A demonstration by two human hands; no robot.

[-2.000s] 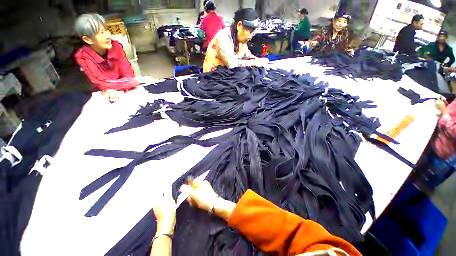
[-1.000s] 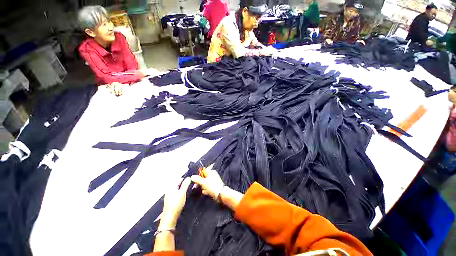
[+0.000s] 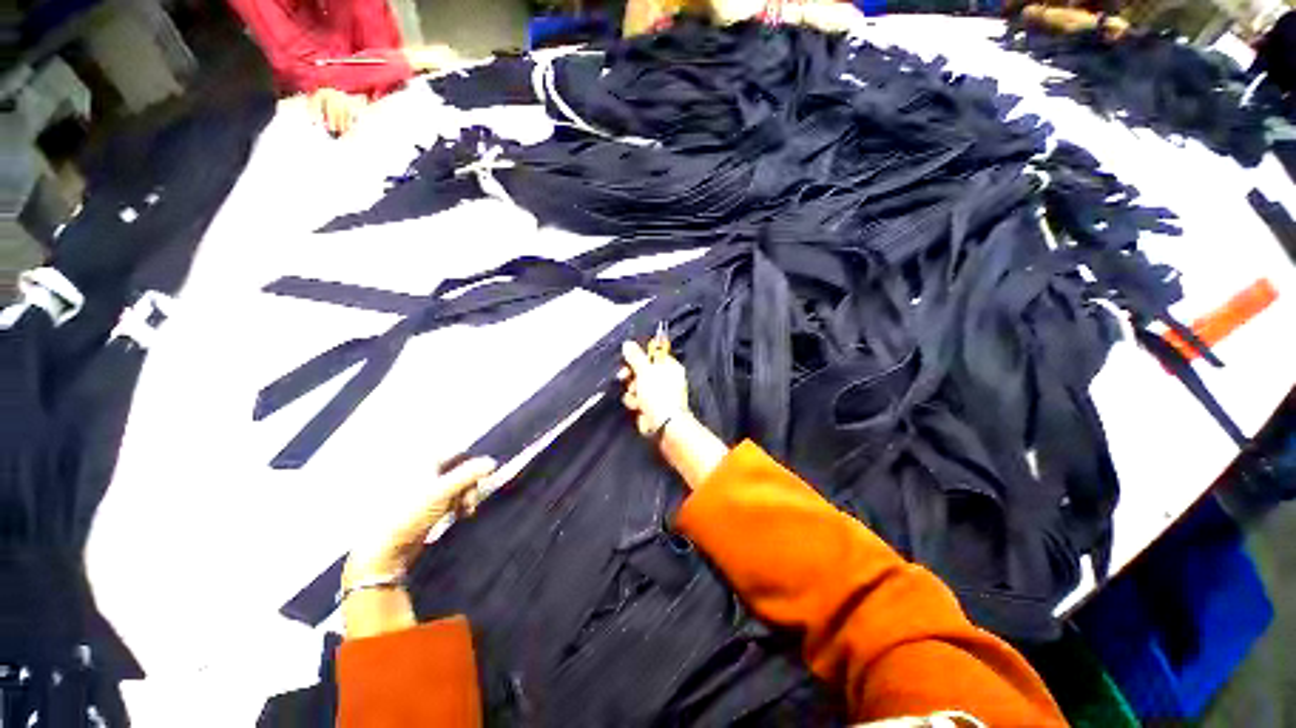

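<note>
A long black strip point(image 3: 547, 403) runs diagonally over the white table from the big heap toward the lower left. My left hand point(image 3: 412, 523) is at its lower part, fingers curled at its edge; the grip is hard to make out. My right hand point(image 3: 655, 388) is farther up, by the heap, with a small yellow-orange tool point(image 3: 658, 344) at its fingertips. A large loose heap of black strips point(image 3: 924, 327) fills the centre and right. More black strips point(image 3: 569, 597) lie just below and right of my left hand.
Crossed strips point(image 3: 412, 324) lie on the white table point(image 3: 185, 526). White ties point(image 3: 490, 174) bind bundles. An orange flat item point(image 3: 1234, 320) lies far right. A blue crate point(image 3: 1187, 612) is below the right edge. A person's red sleeve point(image 3: 334, 50) shows at the far side.
My hands have moved apart: the left down and left along the strip, the right up toward the heap. The view has tilted down, so people's faces are out of frame.
</note>
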